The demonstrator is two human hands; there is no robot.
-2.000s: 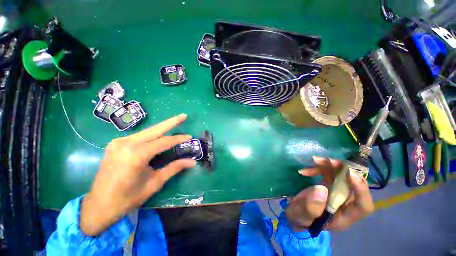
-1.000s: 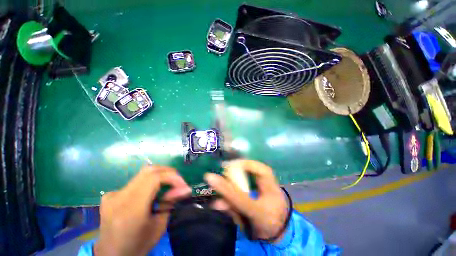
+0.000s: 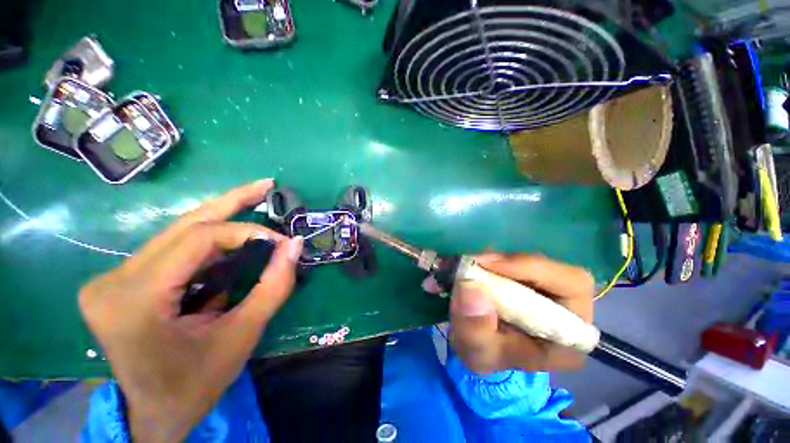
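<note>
A rounded-square dark housing with a silver rim and green patch sits in a black holding fixture in front of me. My left hand pinches thin silver solder wire between thumb and index finger at the housing's left edge. The wire's end reaches across the housing toward its upper right. My right hand holds a soldering iron with a cream handle and black rear end. Its tip is at the housing's upper right corner, by the wire's end; whether they touch is too small to tell.
Overlapping housings and a grey metal piece lie at upper left. Another housing lies at the top. A wire-guarded fan and brown round tube stand at upper right. Small pink bits lie at the bench edge.
My hands have moved apart and up from the bench edge to either side of the fixture. The iron's tip and the wire now meet over the housing. The view has moved closer.
</note>
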